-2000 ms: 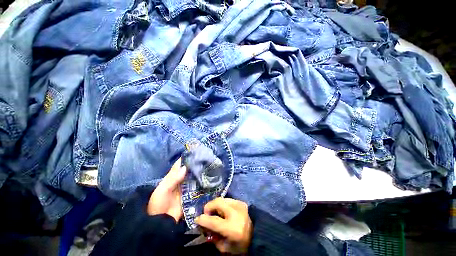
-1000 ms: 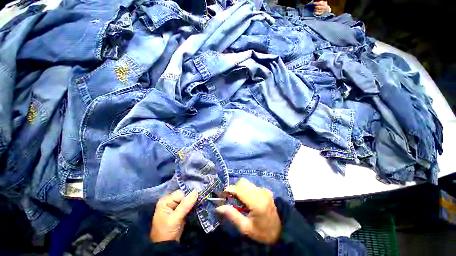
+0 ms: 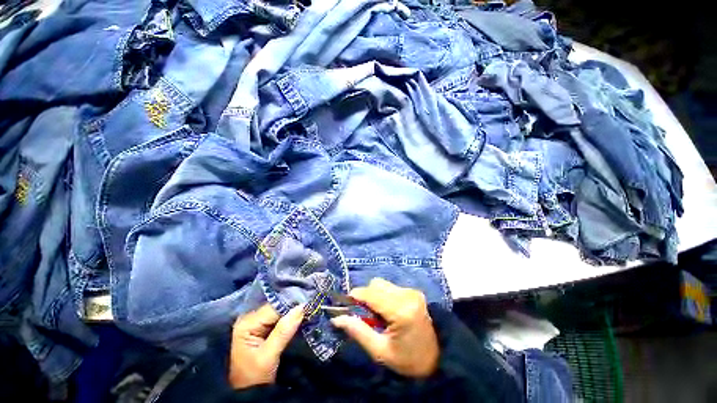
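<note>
A blue denim garment [image 3: 377, 208] with pale stitched seams lies over the near table edge. My left hand [image 3: 259, 346] pinches a narrow stitched strip of it between thumb and fingers. My right hand [image 3: 393, 327] holds red-gripped thread snips [image 3: 366, 315]. Their metal blades point left and are at the stitched strip, close to my left fingertips. The blades look parted. The end of the strip [image 3: 322, 343] hangs down between my hands. Any loose thread is too small to tell.
A large heap of denim garments [image 3: 424, 94] covers much of the white table [image 3: 503, 264]; some have yellow embroidery [image 3: 157, 109]. Below the table at the right are a green lattice crate [image 3: 591, 354] and a crumpled white cloth [image 3: 522, 332].
The view has shifted, so the pile appears further left. The strip was turned and my left hand moved to its lower part. The snips, low and pointing down-left earlier, are now at the strip.
</note>
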